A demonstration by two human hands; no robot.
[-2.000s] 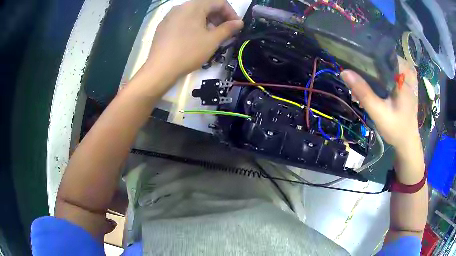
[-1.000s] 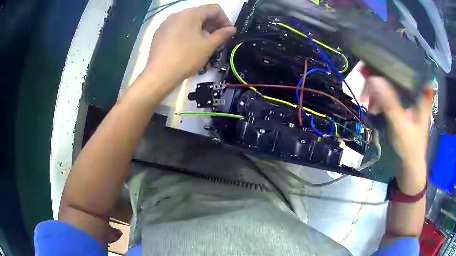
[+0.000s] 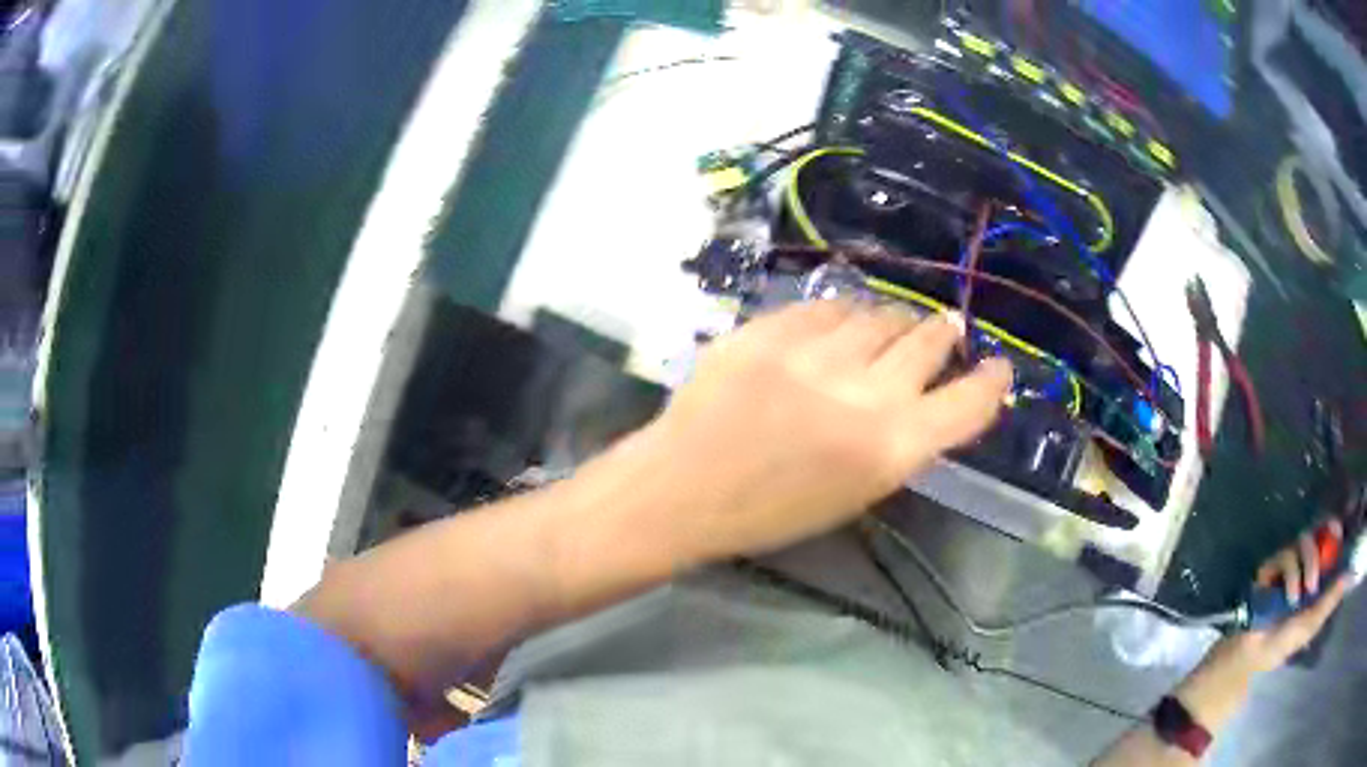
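Observation:
The black socket housing [image 3: 885, 195] lies open on the white board, crossed by yellow-green, blue and brown wires [image 3: 1034, 288]. My left hand [image 3: 817, 405] is over its near side, fingers bent down among the wires. Its fingertips are blurred, so I cannot tell if they hold anything. The black switch block [image 3: 727, 267] is at the housing's left end. Above it a small yellow-green board [image 3: 726, 176] sits by dark leads. My right hand [image 3: 1286, 599] is at the lower right, around the soldering gun [image 3: 1322, 562], whose red trigger shows; its tip cannot be made out.
Red-handled cutters [image 3: 1226, 367] lie on the green mat right of the housing. A pale tape roll [image 3: 1307, 210] is at the upper right. A row of component boards [image 3: 1064, 93] is behind the housing. A grey cable and a black coiled cord cross my lap.
My left hand has moved from the housing's upper left down over its near side. My right hand has moved down and right, away from the housing, with the gun. The view has shifted; the cutters now show.

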